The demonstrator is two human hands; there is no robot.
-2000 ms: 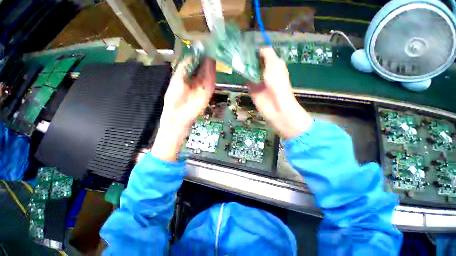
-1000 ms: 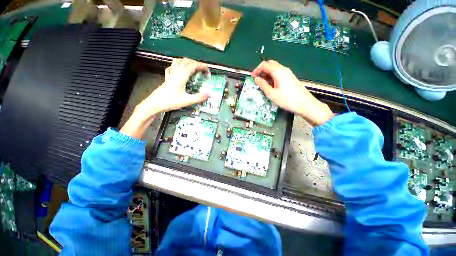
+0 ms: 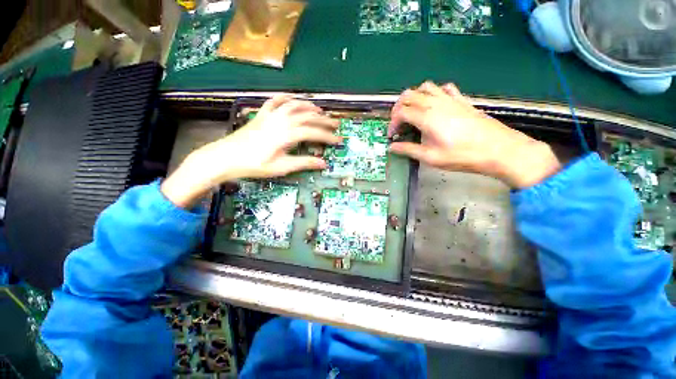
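The carrier fixture [image 3: 296, 260], a grey-green tray with a dark rim, lies on the conveyor. Three green circuit boards show in it: one at the back right [image 3: 358, 150], one at the front right [image 3: 352, 224], one at the front left [image 3: 265, 215]. My left hand [image 3: 278, 141] lies over the back left opening and hides it; its fingertips touch or nearly touch the back right board's left side. My right hand [image 3: 452, 129] is at that board's right edge, thumb and fingers curved around clips there. Whether my fingers grip anything is hidden.
A black ribbed cover [image 3: 104, 141] bridges the conveyor at left. A silver rail [image 3: 356, 314] runs along the front. Another loaded carrier [image 3: 648, 178] is at right. Boards [image 3: 390, 16], a tan stand [image 3: 261, 37] and a pale-blue fan [image 3: 630, 33] are on the green shelf.
My hands were raised with a blurred green board, then came down to the carrier's back row. Since then my left hand has moved right over the back left board, and the view has shifted.
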